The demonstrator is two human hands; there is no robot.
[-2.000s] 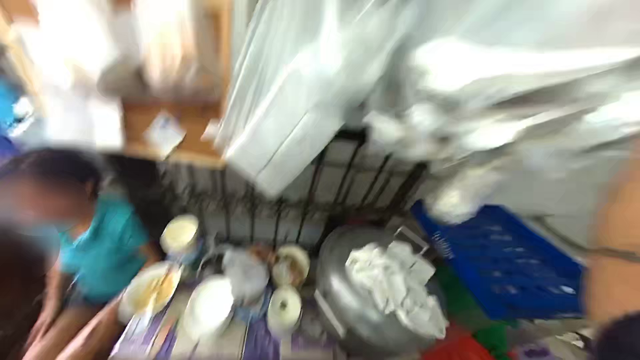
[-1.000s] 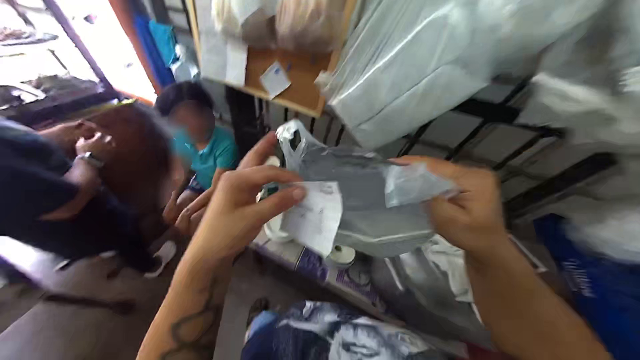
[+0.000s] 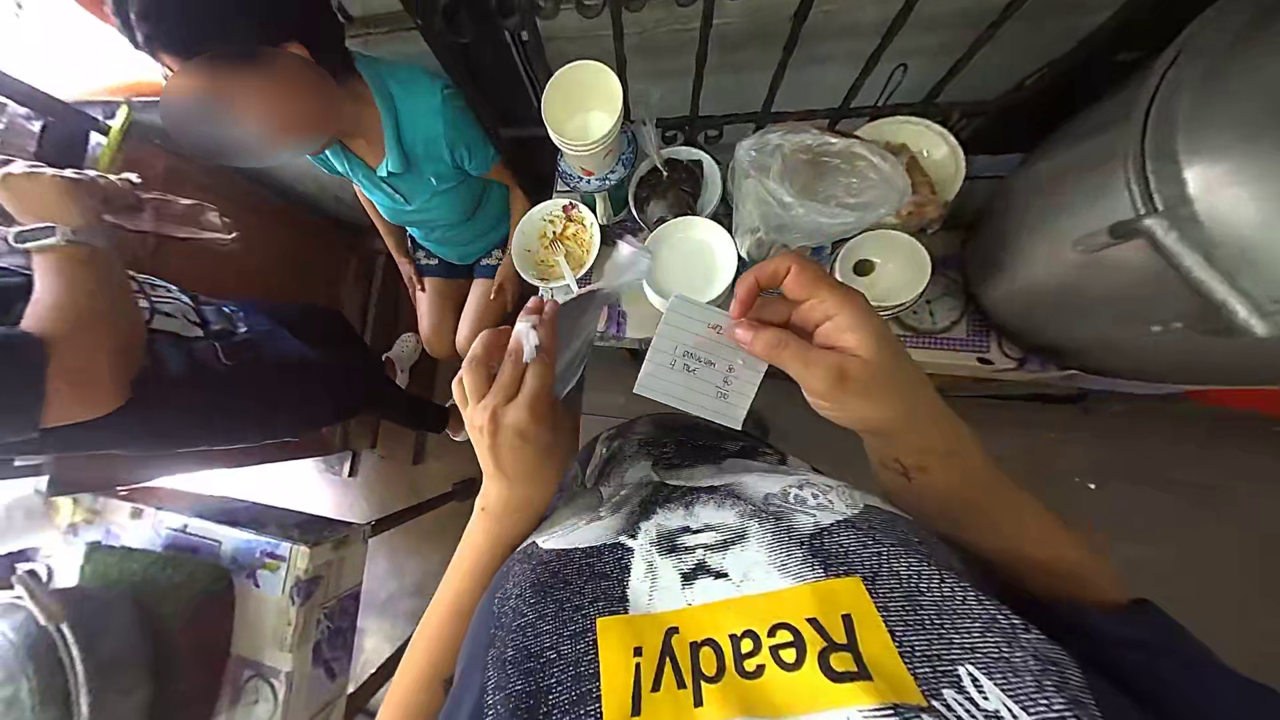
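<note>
My right hand point(image 3: 830, 345) pinches a small lined paper slip point(image 3: 702, 362) by its right corner, between thumb and fingers. The slip bears handwriting and lies tilted in front of my body. To its left, my left hand point(image 3: 520, 400) grips a thin translucent plastic bag point(image 3: 582, 335), which hangs partly behind the fingers. A crumpled white bit point(image 3: 527, 340) shows between those fingers. Just beyond my left hand stands a bowl of food with a white fork point(image 3: 548, 240). A pale bowl point(image 3: 690, 262) sits behind the slip.
Stacked paper tubs point(image 3: 582, 110), a bowl of dark food point(image 3: 668, 190), a clear plastic bag point(image 3: 815, 185) and more bowls point(image 3: 882, 268) stand on a narrow table before a metal grille. At right is a large metal pot point(image 3: 1130, 220). A person in teal point(image 3: 430, 150) sits at left; another person's arm point(image 3: 75, 270) is nearer.
The paper slip, in my left hand one second ago, is now in my right hand. The plastic bag, earlier stretched between both hands, is at my left hand only. The view has swung downward.
</note>
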